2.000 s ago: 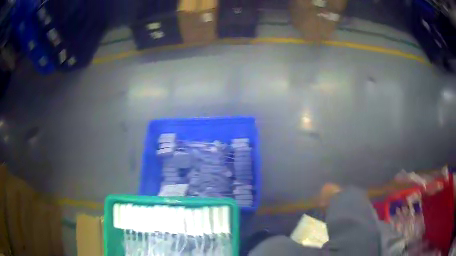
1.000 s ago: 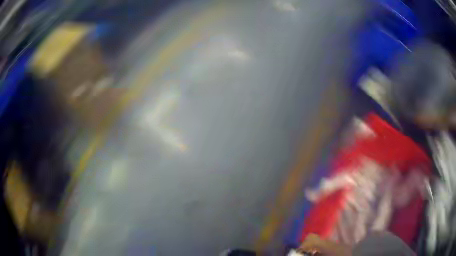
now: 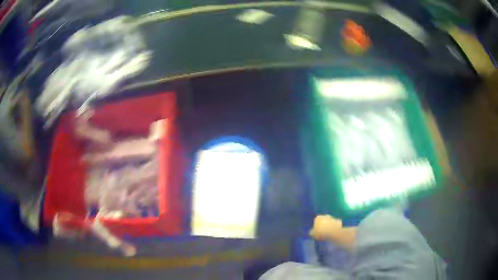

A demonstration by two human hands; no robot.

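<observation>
A green tote (image 3: 319, 164) is at the right of centre, with white units (image 3: 390, 183) in rows along its far and near sides and clear-wrapped cables between them. My right hand (image 3: 332, 228), at the end of a grey sleeve, is beside the tote's near left corner; blur hides whether it touches or holds anything. Another piece of grey sleeve shows at the bottom edge, but my left hand is not in view. A bright white stack of sheets (image 3: 226, 194) with a blue edge behind it lies left of the tote.
A red crate (image 3: 172, 191) with wrapped pieces stands at the left. A pile of clear-wrapped items (image 3: 98, 60) is behind it. The dark bench (image 3: 191, 41) runs across the back, with an orange object (image 3: 355, 37) and pale slips on it. A blurred person's arm (image 3: 24, 123) is at the far left.
The view has swung from the floor to the bench. The red crate now shows at the left, and the green tote, seen at lower left two seconds ago, at the right.
</observation>
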